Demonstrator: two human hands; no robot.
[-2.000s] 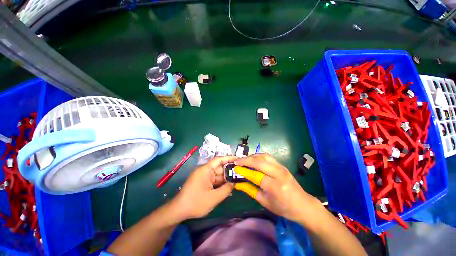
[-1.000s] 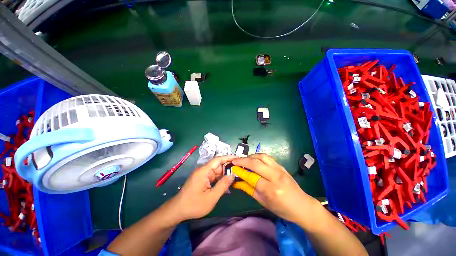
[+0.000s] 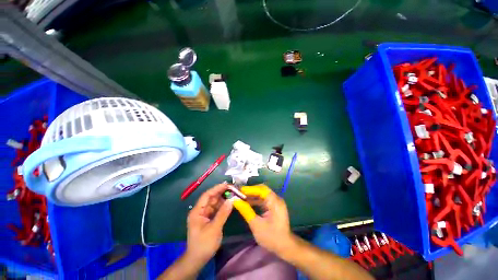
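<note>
A small device housing [image 3: 236, 191] is held between both hands, tilted on edge, with a small green spot showing at its left. My left hand [image 3: 207, 219] grips its left side with thumb and fingers. My right hand [image 3: 268, 217], with yellow finger cots [image 3: 245, 209] on thumb and index finger, grips its right side. The fingers hide part of the housing. A crumpled white wipe [image 3: 243, 163] lies just beyond the hands. A small module with a white face [image 3: 275, 161] lies right of the wipe, beside a blue stick [image 3: 289, 174]. A red pen [image 3: 203, 177] lies left of the wipe.
A fan [image 3: 109, 153] and a blue bin [image 3: 82, 229] stand left. A solvent bottle [image 3: 191, 94] and white block [image 3: 220, 95] stand beyond. A blue bin [image 3: 385, 158] of red clamps is right; a tray of clamps [image 3: 379, 251] is lower right. Small modules [image 3: 300, 121] lie on the bench.
The housing has been turned on edge, and the right fingers have moved from over it to its side. The view has shifted, showing the blue stick and the clamps at lower right more fully.
</note>
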